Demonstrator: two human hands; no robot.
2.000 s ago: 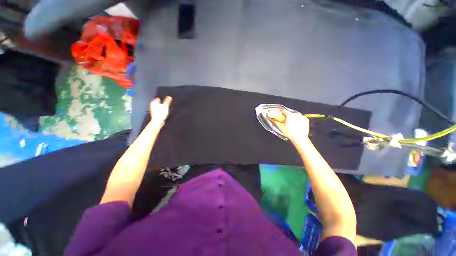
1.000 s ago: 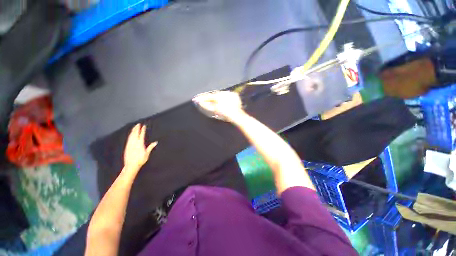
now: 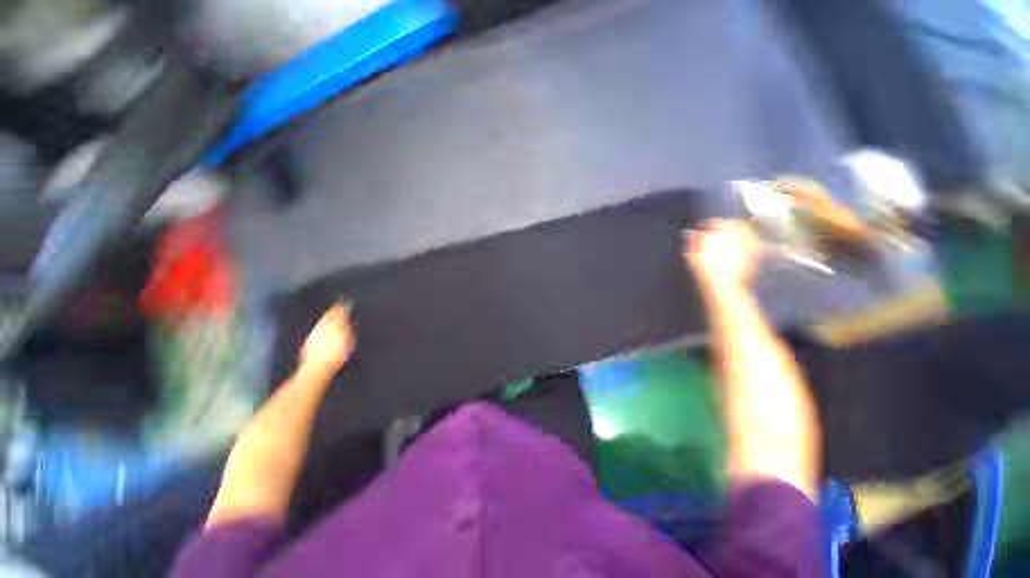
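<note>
The black trousers [image 3: 508,288] lie as a long flat strip across the near side of the grey padded table [image 3: 542,124]. My left hand [image 3: 328,339] is on the left part of the trousers, its fingers close together. My right hand [image 3: 726,251] is at the trousers' right end and no longer on the iron. The iron [image 3: 830,215], blurred, with a tan-orange handle, stands on the table's right end, just right of my right hand. Blur hides whether either hand grips the cloth.
A bright blue bar [image 3: 339,73] runs along the far left edge. A red bag [image 3: 190,271] is left of the table. Black garments [image 3: 915,395] lie at the right, by cardboard [image 3: 887,316] and a blue crate [image 3: 985,514]. Green floor [image 3: 655,423] shows below the table edge.
The iron has gone from the middle of the trousers to the table's right end. My right hand has let it go and is at the trousers' right end. The view has turned and blurred.
</note>
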